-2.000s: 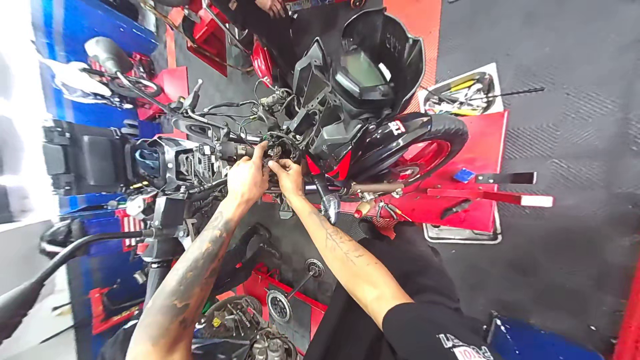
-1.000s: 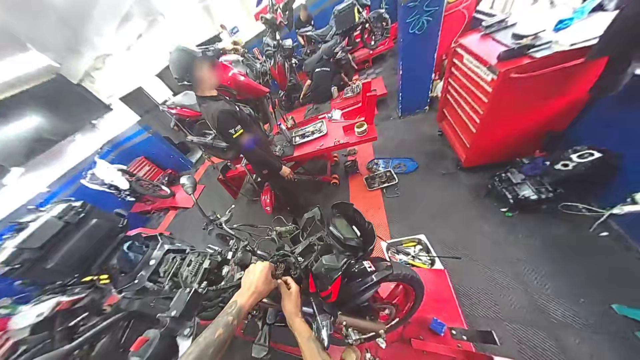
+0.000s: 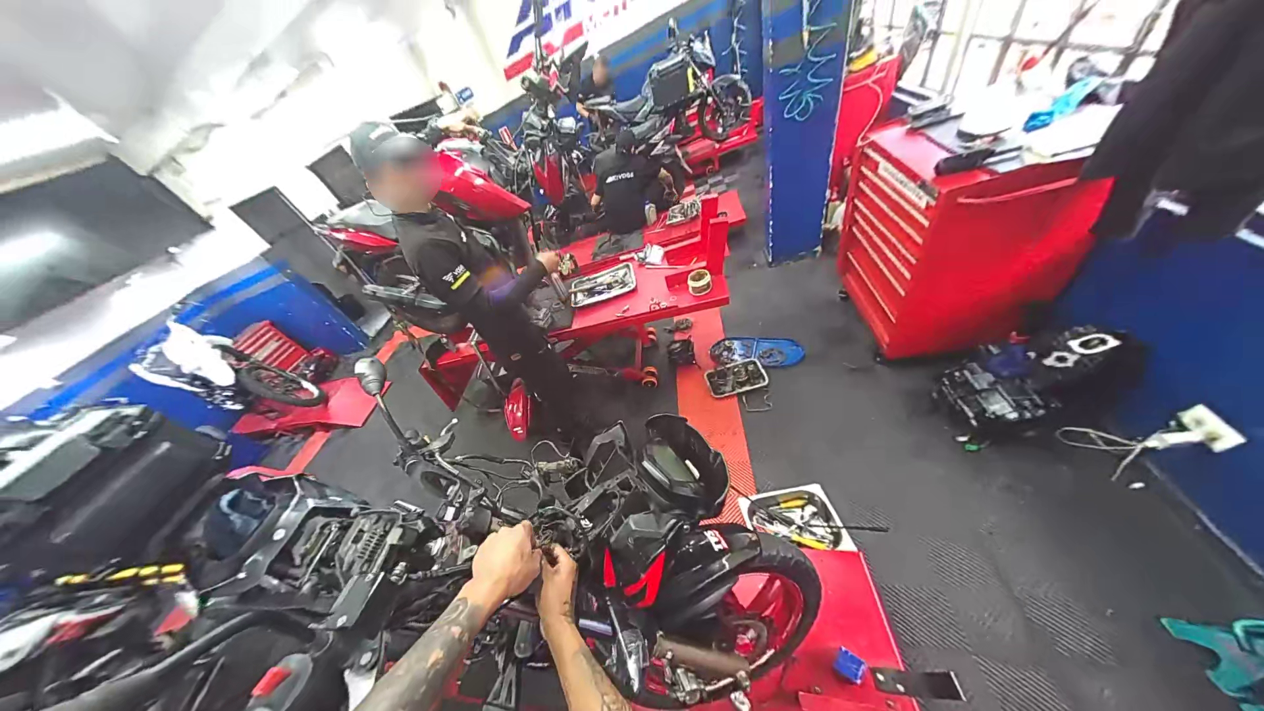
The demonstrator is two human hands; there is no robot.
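My left hand (image 3: 508, 561) and my right hand (image 3: 558, 581) meet at the wiring behind the headstock of a partly stripped black and red motorcycle (image 3: 632, 553). Their fingertips are close together among dark cables (image 3: 543, 513); whatever they pinch is too small and hidden to tell. Right of the hands are the instrument cluster (image 3: 671, 474), a black front fender (image 3: 706, 553) and the front wheel with its red rim (image 3: 790, 592). The handlebar's mirror (image 3: 370, 375) stands out at the upper left of the hands.
A white tray of tools (image 3: 800, 518) lies by the front wheel. A blue object (image 3: 849, 665) rests on the red lift platform (image 3: 874, 602). Beyond, a co-worker (image 3: 474, 276) stands at a red bench (image 3: 632, 311). A red tool cabinet (image 3: 948, 247) and an engine-like assembly (image 3: 1027, 380) are at the right.
The view has tilted up and shows more of the workshop. Both hands stay together at the same wiring area. The co-worker's head has turned or shifted only slightly, if at all.
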